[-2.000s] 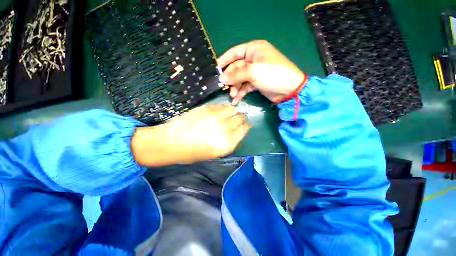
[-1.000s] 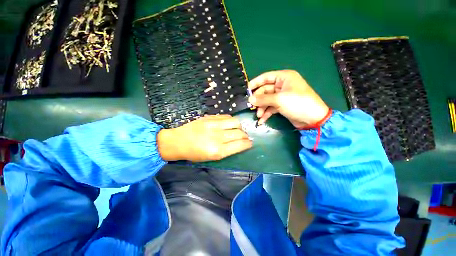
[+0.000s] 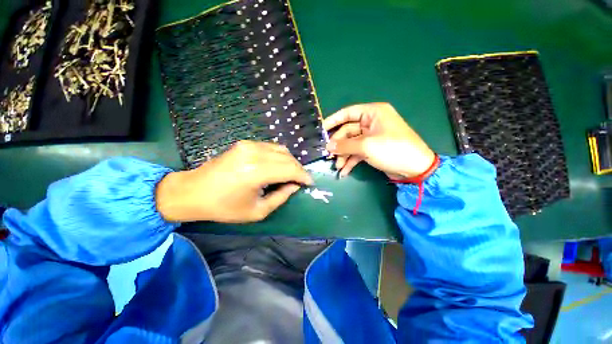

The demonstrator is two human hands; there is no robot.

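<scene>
The black FPC panel (image 3: 228, 74), with a yellow edge and rows of small white pads, lies before me. My right hand (image 3: 376, 138) pinches the panel's lower right corner between thumb and fingers. My left hand (image 3: 235, 181) covers part of the panel's near edge. Its thumb and index finger meet at a small white scrap (image 3: 321, 195) just above the green mat. More white bits lie between the hands. Whether the left fingertips grip the scrap firmly is hard to tell.
A black compartment tray (image 3: 80, 127) with heaps of gold-tan pieces (image 3: 97, 57) is at the left. A panel stack (image 3: 506, 127) with a yellow edge lies at the right. A yellow-framed part (image 3: 599, 151) is at the far right. Black trays (image 3: 542, 306) stand below the bench.
My left hand has changed from lying flat by the panel to a pinch at the white scrap. The larger pale piece on the panel is gone. My right hand stays at the corner.
</scene>
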